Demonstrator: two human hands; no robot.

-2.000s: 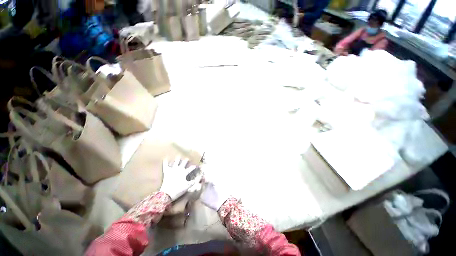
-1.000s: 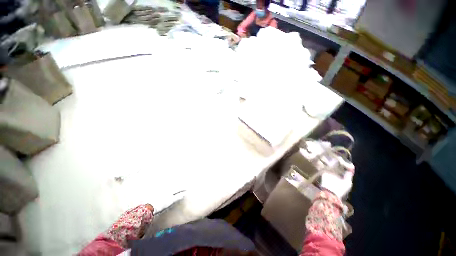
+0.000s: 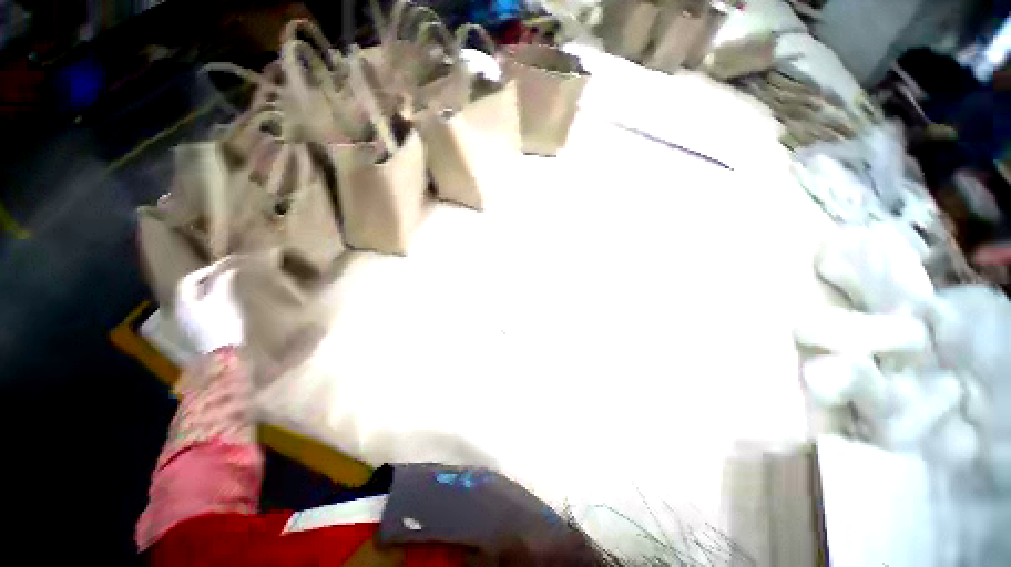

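Observation:
My left hand (image 3: 211,307), in a white glove, is at the left end of the table, at the near side of a beige tote bag (image 3: 272,310). The fingers touch the bag's upper part or handle; blur hides the exact hold. Several more beige tote bags (image 3: 383,199) stand behind it in a row, with their handles up. My right hand is not in view.
The table (image 3: 532,310) has a white cover and a yellow edge. White stuffing paper (image 3: 887,354) is heaped at right. White sheets (image 3: 876,498) lie at lower right. More bags (image 3: 676,35) stand at the far side. Dark floor is at left.
The view has swung left to the row of bags. My left hand has moved from the table's near edge to a bag. My right hand, earlier at bags beside the table, has left view.

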